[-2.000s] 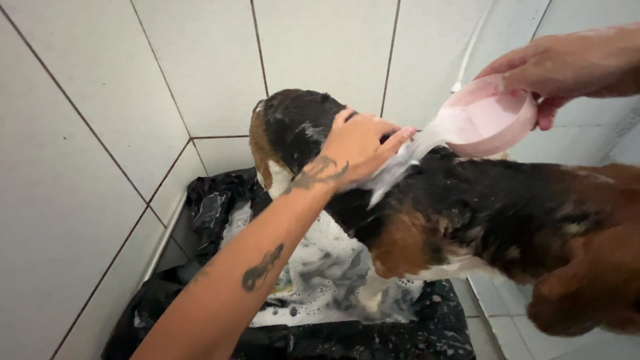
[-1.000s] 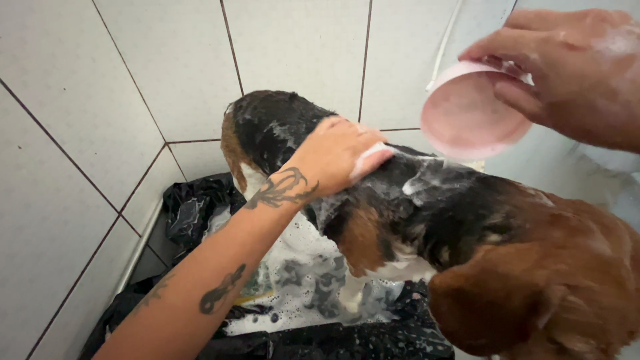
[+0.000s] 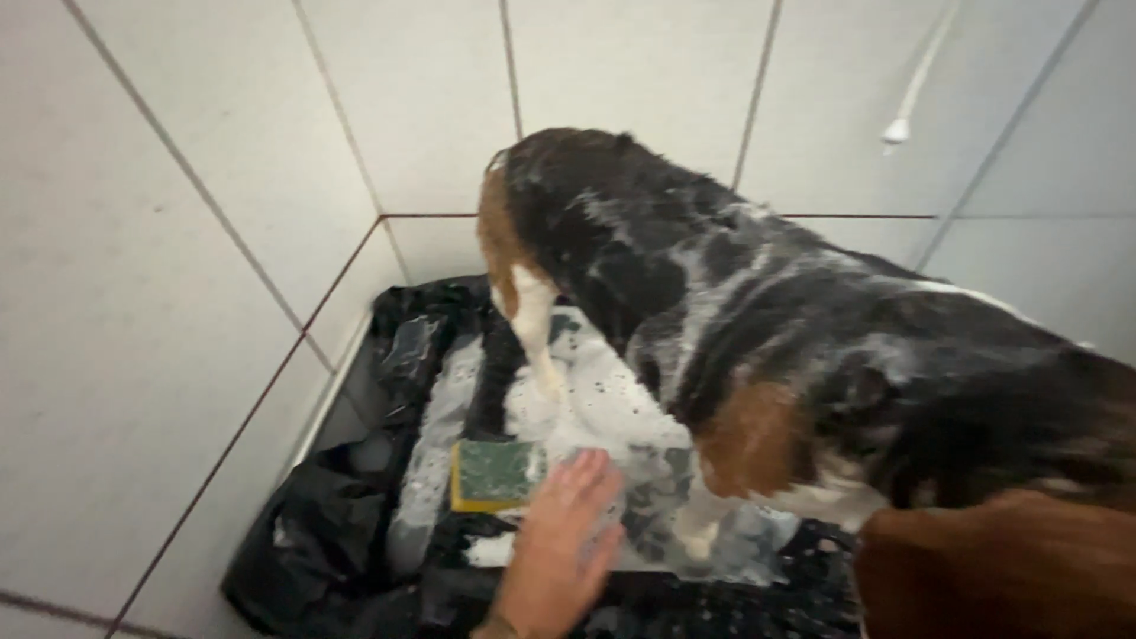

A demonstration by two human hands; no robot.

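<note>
A wet, soapy dog (image 3: 657, 257) with black, brown and white fur stands in a basin lined with black plastic (image 3: 328, 515). Foam streaks its back and side. My left hand (image 3: 568, 524), blurred, is low over the foamy water (image 3: 612, 399), just right of a green and yellow scouring sponge (image 3: 497, 475). Its fingers are extended and apart, holding nothing; whether they touch the sponge's edge cannot be told. My right hand is out of view, and so is the pink bowl.
White tiled walls (image 3: 639, 80) meet in a corner behind the basin. A thin white cord or tube (image 3: 919, 80) hangs at the upper right. The dog's brown head (image 3: 994, 568) is at the lower right, with its legs in the foam.
My left hand has left the dog's back and moved down beside the sponge. My right hand and the pink bowl have gone out of view.
</note>
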